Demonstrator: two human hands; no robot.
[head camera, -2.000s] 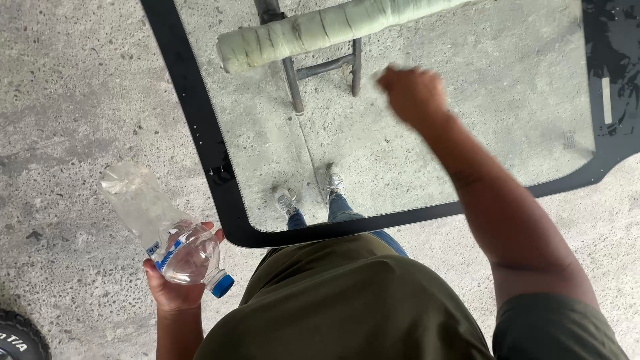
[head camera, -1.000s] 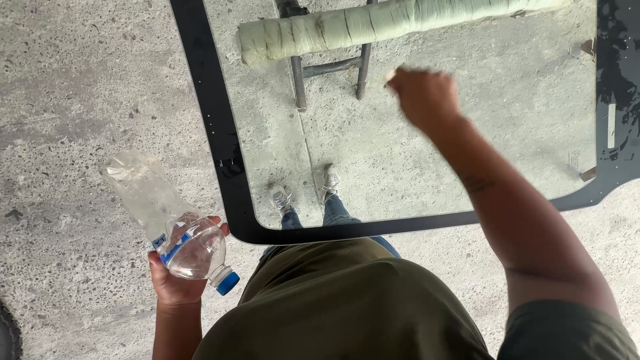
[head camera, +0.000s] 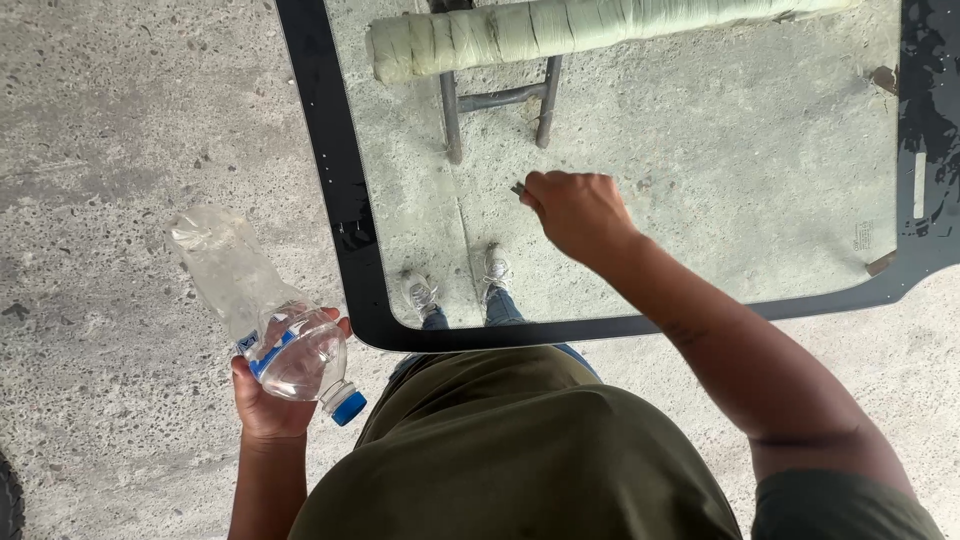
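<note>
My left hand (head camera: 274, 401) is closed around a clear plastic bottle (head camera: 300, 356) with a blue cap, tilted with the cap toward my body. A large pane of vehicle glass (head camera: 675, 225) with a black printed border lies in front of me at waist height. Over the glass is my right hand (head camera: 581, 214), its fingers pinched on a small dark piece (head camera: 517, 189) whose kind I cannot tell. Most of that piece is hidden by the fingers. Whether the hand touches the glass cannot be told.
Beneath the glass, a padded bar (head camera: 525, 37) wrapped in plastic film rests on a metal stand (head camera: 502, 97). My shoes (head camera: 496, 266) show through the pane on the concrete floor (head camera: 112, 187). Part of a tire (head camera: 9, 495) is at the lower left edge.
My right hand has moved over the glass, with its fingers still pinched. The bottle remains in my left hand.
</note>
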